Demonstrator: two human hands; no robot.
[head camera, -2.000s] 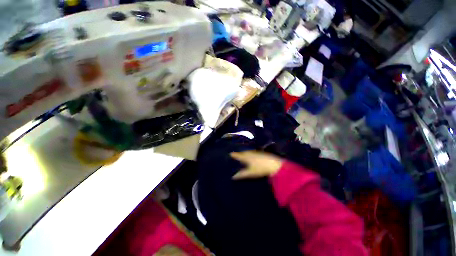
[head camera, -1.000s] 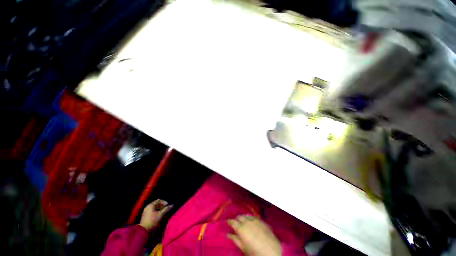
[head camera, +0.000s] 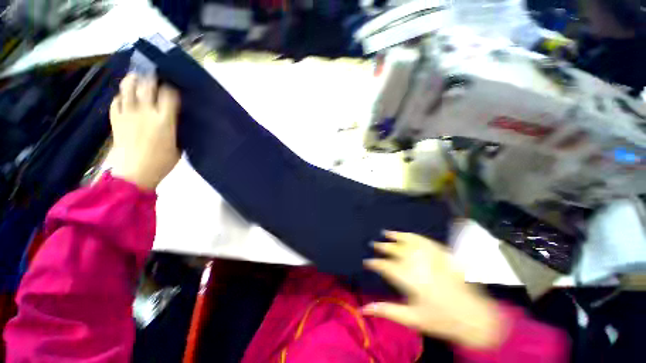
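A long dark navy cloth panel (head camera: 283, 181) lies across the white table (head camera: 184, 220), running from the upper left down to the right. My left hand (head camera: 145, 127) is at its upper left end, over the cloth by a small pale piece (head camera: 142, 64); whether the fingers grip it is unclear. My right hand (head camera: 425, 283) is blurred, fingers spread, at the right end of the panel near the table's front edge. The white sewing machine (head camera: 489, 120) with red lettering stands at the right, beyond the panel's right end.
Dark cloth (head camera: 71, 135) hangs or lies at the far left. Green and yellow handles (head camera: 471, 188) lie by the machine. A black tray (head camera: 538, 241) with shiny parts and a pale cloth (head camera: 615, 241) are at the right. A red bar (head camera: 200, 312) stands below the table.
The view has swung across the table. The dark panel now lies on the table, which showed bare one second ago. Both hands have risen from near my lap to the panel.
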